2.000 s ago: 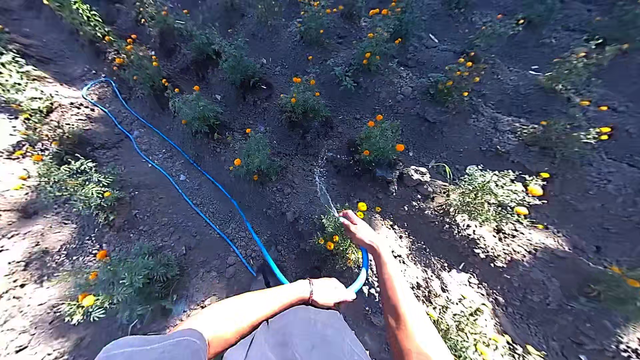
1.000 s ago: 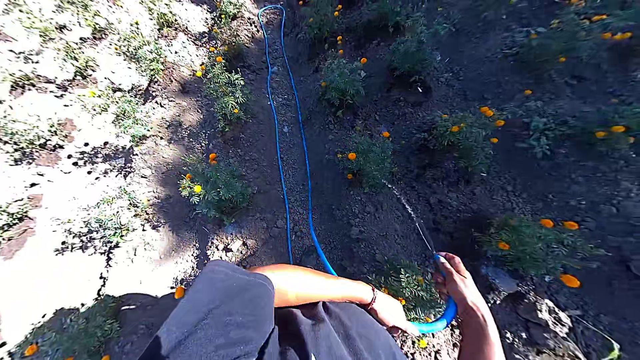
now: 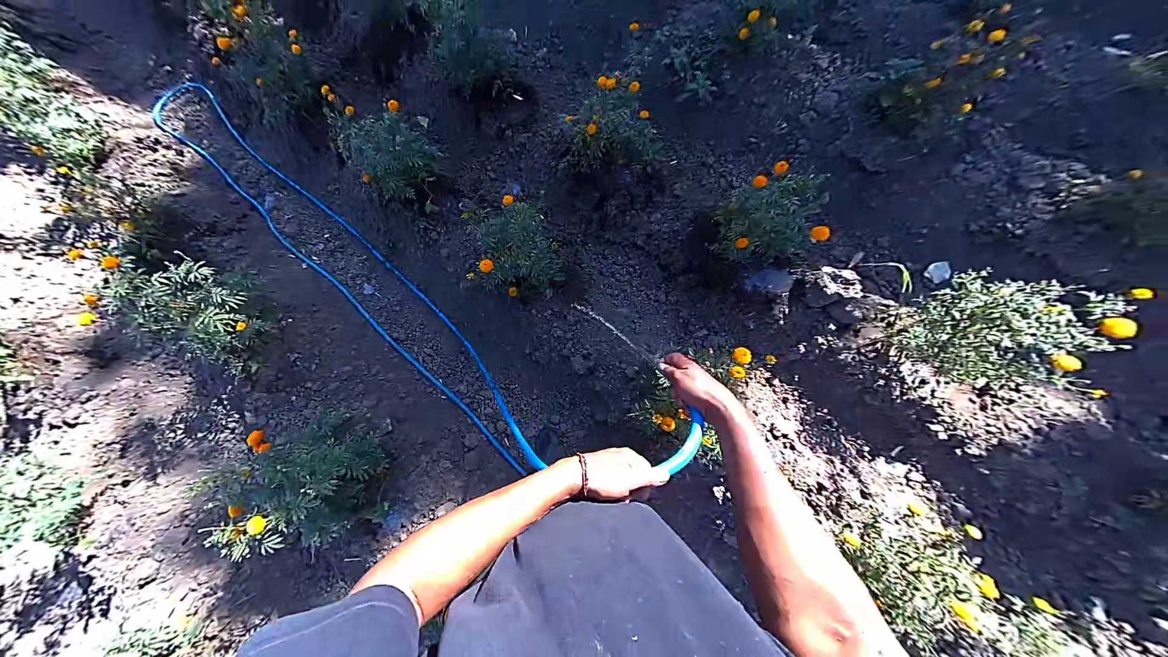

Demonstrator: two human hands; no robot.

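A blue garden hose (image 3: pixel 683 455) curves between my two hands in front of my dark shirt. My left hand (image 3: pixel 620 474), with a thin bracelet at the wrist, is closed around the hose. My right hand (image 3: pixel 695 383) grips it near its end, which the fingers mostly hide. A thin stream of water (image 3: pixel 613 330) leaves that end toward the upper left, over dark soil beside a marigold plant (image 3: pixel 518 248). Below my right hand, partly covered by it, grows another marigold plant (image 3: pixel 659 406).
The hose's long loop (image 3: pixel 347 294) lies on the soil to the left. Marigold plants stand all around, among them one at lower left (image 3: pixel 315 479), one at upper right (image 3: pixel 774 214) and a sunlit one at right (image 3: pixel 990 328). Stones (image 3: pixel 835 285) lie near the right-hand plants.
The view has swung left and back right. Both hands have kept hold of the hose, and water flows from it in all the frames.
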